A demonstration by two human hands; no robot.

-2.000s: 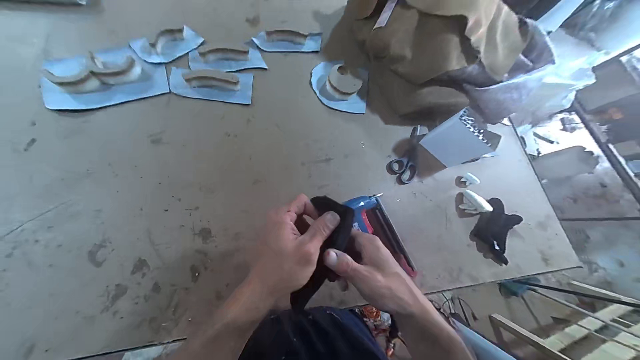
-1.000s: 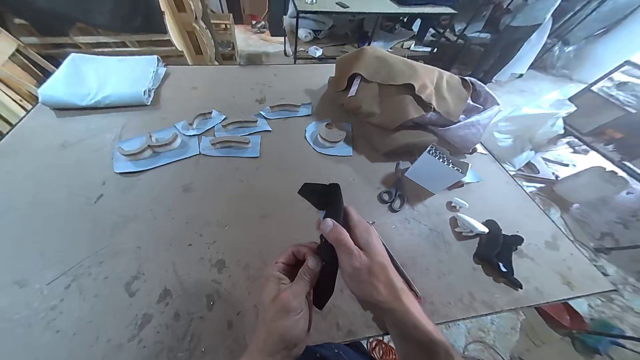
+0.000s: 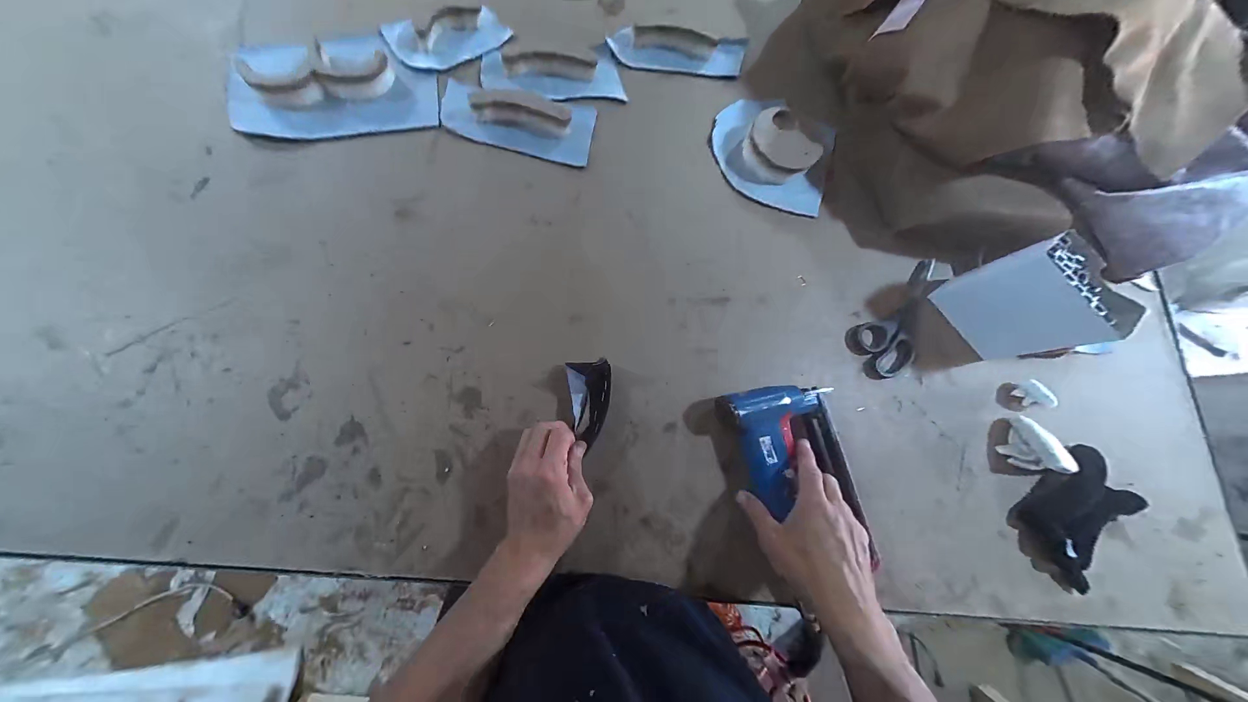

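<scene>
Pinched in my left hand [image 3: 551, 483] is a narrow piece covered in black fabric [image 3: 597, 400], its upper end pointing away from me and a pale inner side showing. To its right, a blue and black staple or nail gun [image 3: 770, 444] lies on the worktable. My right hand [image 3: 817, 522] rests over its handle, fingers near the red trigger; whether the fingers close round it is not clear. Further right, a crumpled black fabric piece [image 3: 1077, 517] lies by two small white pieces, one of them larger [image 3: 1038, 447].
Black-handled scissors [image 3: 887, 341] lie beside a grey-white box-like holder [image 3: 1029, 302]. Brown leather or fabric [image 3: 975, 107] is heaped at the back right. Curved pale pieces [image 3: 522, 110] sit on light blue sheets [image 3: 575, 141] along the back. The worktable's near edge [image 3: 292, 568] runs before me.
My right hand has left the black-covered piece and moved right onto the blue gun. My left hand still holds the piece. The view has tilted back down.
</scene>
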